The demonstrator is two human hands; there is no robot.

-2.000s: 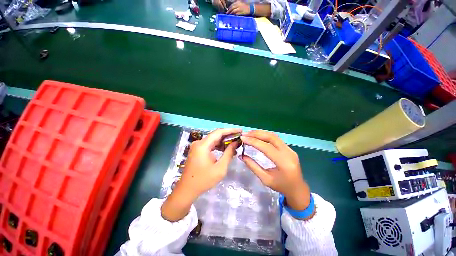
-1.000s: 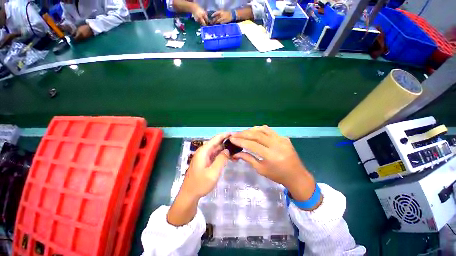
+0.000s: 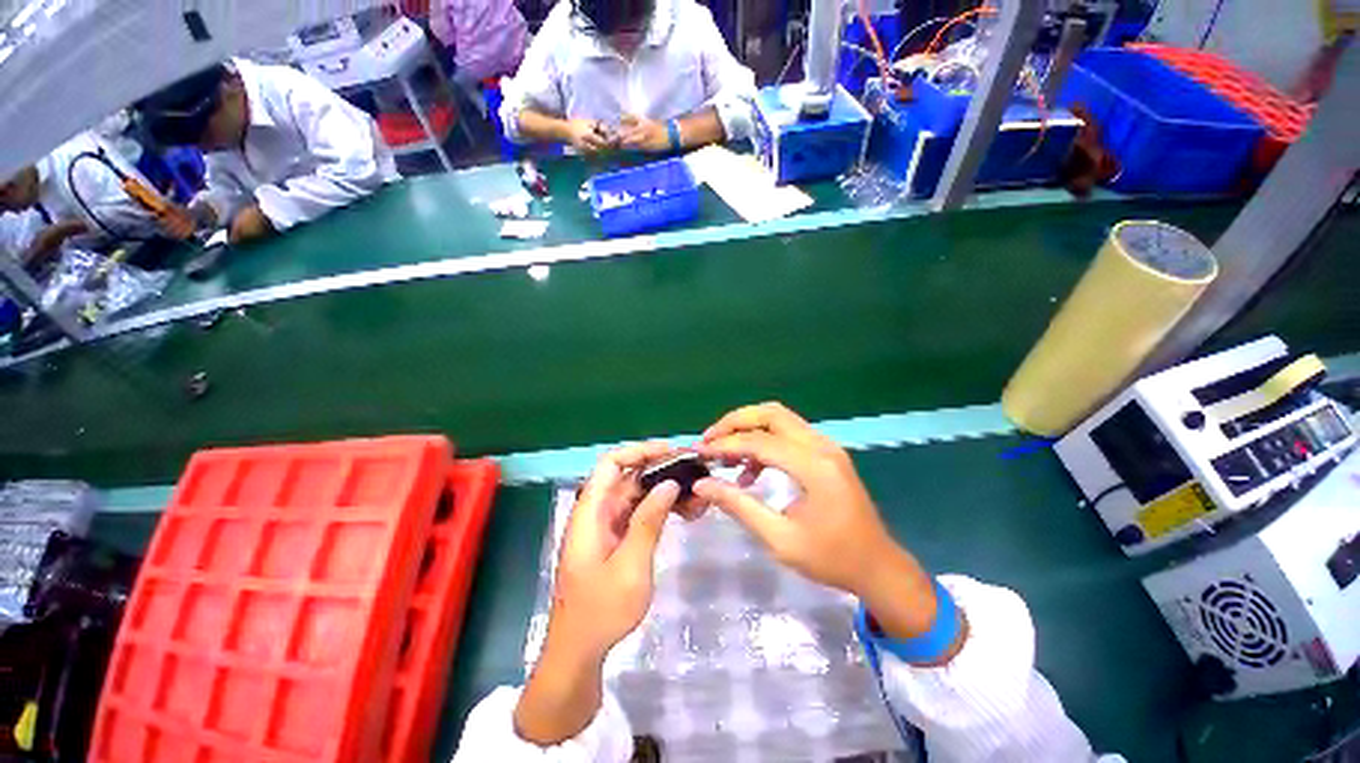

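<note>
A small dark electronic module with a light edge is held up above the blister tray. My left hand grips its left side, with the thumb on its near face. My right hand has thumb and fingers at its right end. The fingertips hide part of the module. The clear blister tray lies below both hands; a dark unit shows at its lower left edge.
Orange-red trays are stacked at left. The green belt runs across beyond the work edge. A yellow roll, tape dispenser and fan-vented box stand at right. Workers in white sit across the belt near a blue bin.
The view has tilted up, so the workers across the belt show more fully. The module has turned in my fingers, and its dark face shows now. Both hands still hold it.
</note>
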